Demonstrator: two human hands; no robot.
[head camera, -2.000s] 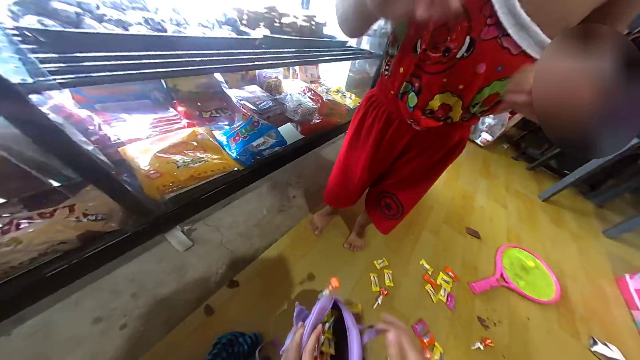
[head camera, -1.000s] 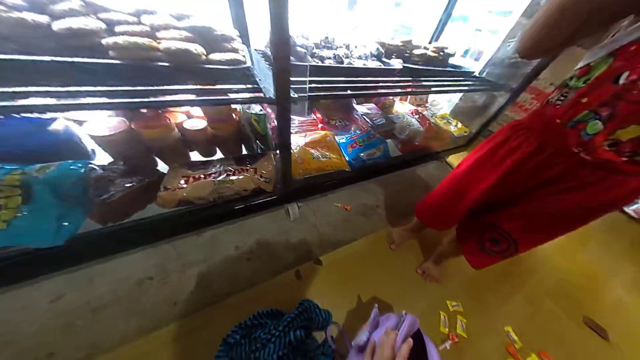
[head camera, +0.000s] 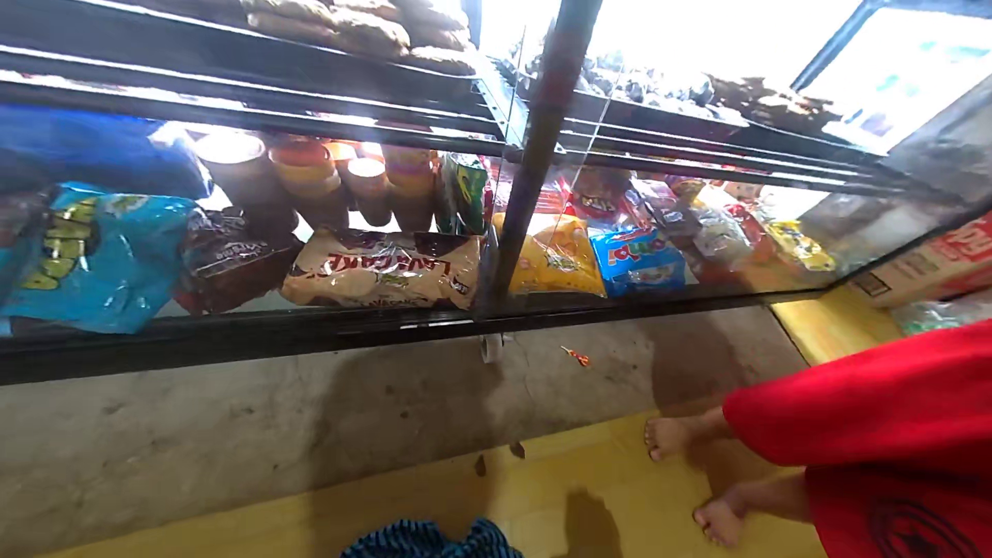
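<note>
Neither my left hand nor my right hand shows in the head view. At the bottom edge lies a dark blue and teal striped cloth (head camera: 434, 539). A small red and orange wrapped candy (head camera: 576, 356) is on the concrete strip, right of a small pale object (head camera: 491, 349) by the case's lower edge. Behind the glass sit a tan snack bag (head camera: 384, 267), a yellow bag (head camera: 554, 254), a blue bag (head camera: 639, 262), a teal bag (head camera: 116, 260) and a dark brown pack (head camera: 236, 260).
A black-framed glass display case (head camera: 232, 337) spans the view, with stacked jars (head camera: 306, 174) inside. A person in red shorts (head camera: 868, 395) stands barefoot at the right on the yellow floor (head camera: 403, 504). A printed carton (head camera: 922, 267) stands behind them.
The view has swung left and toward the case. My hands and the purple bag, visible at the bottom earlier, are out of view, as are the scattered candies and the pink racket.
</note>
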